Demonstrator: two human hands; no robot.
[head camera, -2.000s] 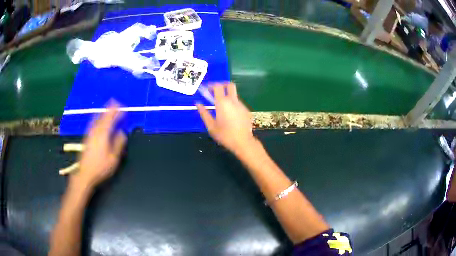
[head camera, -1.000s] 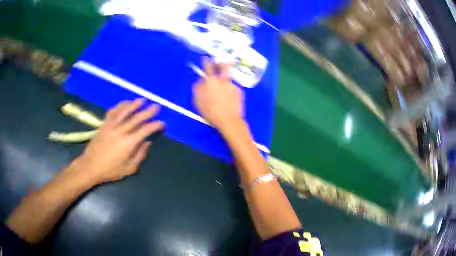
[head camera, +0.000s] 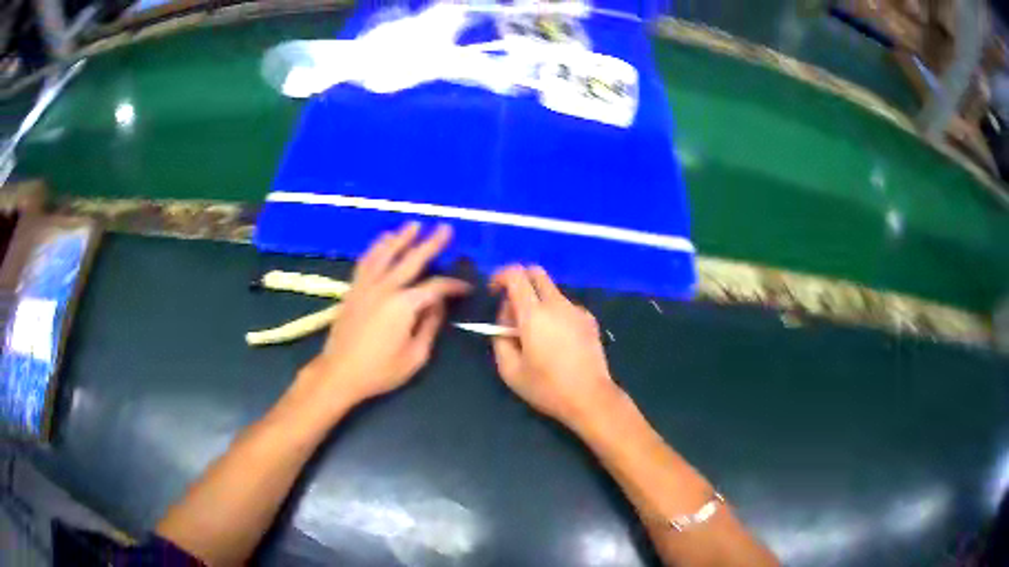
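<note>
My right hand (head camera: 553, 341) is over the dark bench near the blue sheet's front edge, with a slim white stick (head camera: 485, 329) in its fingers, the tip pointing left. My left hand (head camera: 387, 316) is just left of it, fingers spread, palm down; whether it touches anything is unclear. The pliers' pale yellow handles (head camera: 293, 329) lie on the bench left of my left hand, their jaws hidden by it. White housings with parts (head camera: 592, 89) lie at the far end of the blue sheet (head camera: 476, 155), blurred, with bagged cords (head camera: 404, 55) to their left.
The green conveyor belt (head camera: 763, 177) runs behind the dark bench (head camera: 775, 410), along a worn pale rail (head camera: 819, 301). A carton with blue-white packets (head camera: 39, 321) stands at the far left. A grey post (head camera: 954, 66) rises at the upper right.
My right hand has come back from the housings to the bench beside my left hand, still with the stick. The view has turned, and the sheet and housings now appear farther off.
</note>
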